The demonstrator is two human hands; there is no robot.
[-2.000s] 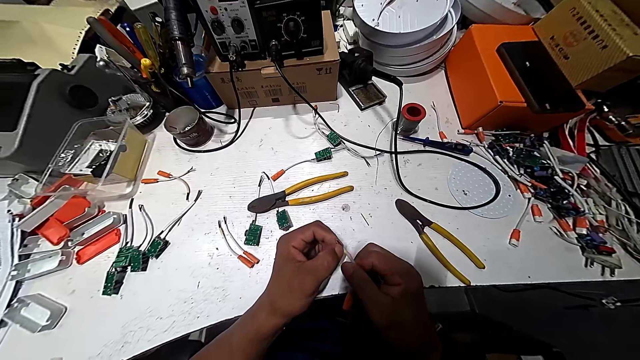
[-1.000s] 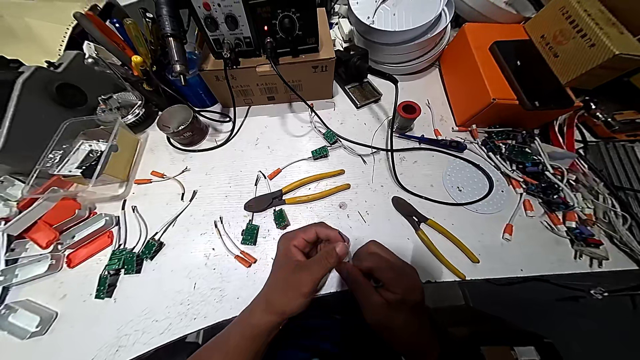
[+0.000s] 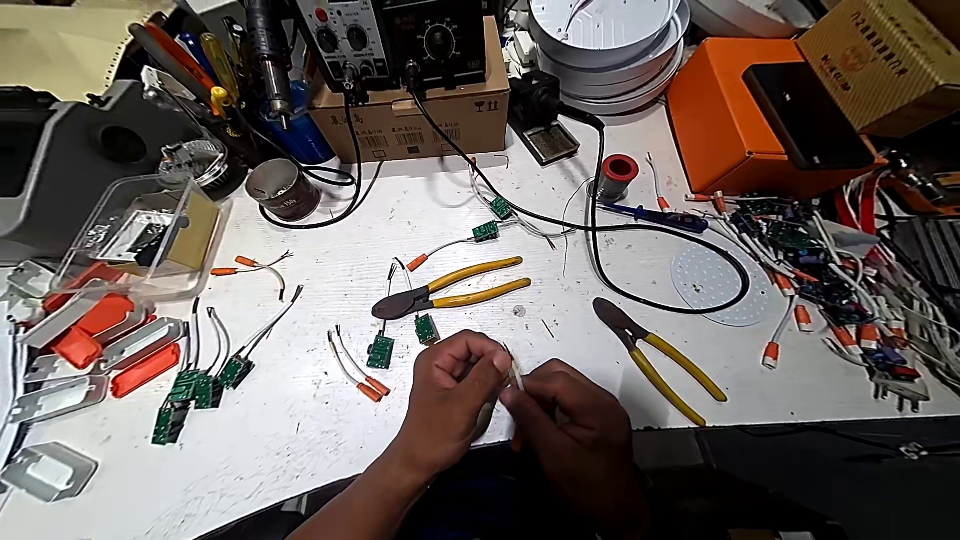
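Observation:
My left hand [image 3: 457, 397] pinches the stripped end of a white wire [image 3: 516, 375] between thumb and forefinger. Around the same wire, lower down, my right hand [image 3: 574, 431] is closed, and a bit of an orange connector [image 3: 517, 442] shows beneath it. Beyond my hands lie yellow-handled cutting pliers [image 3: 480, 283], with small green circuit boards [image 3: 381, 351] by their jaws. A second pair of cutting pliers [image 3: 660, 360] rests to the right. Two short wires with orange connectors [image 3: 369, 390] lie left of my left hand. More wired boards [image 3: 187, 386] sit farther left.
Orange and clear plastic housings [image 3: 146, 369] lie at the left by a clear plastic box [image 3: 135, 232]. A soldering station [image 3: 397, 41] stands at the back, its black cable looping near a solder spool [image 3: 616, 177]. A heap of wired boards [image 3: 825, 262] fills the right side.
My hands stay together at the table's front edge, with small finger movements on the wire. The pliers and boards have not moved.

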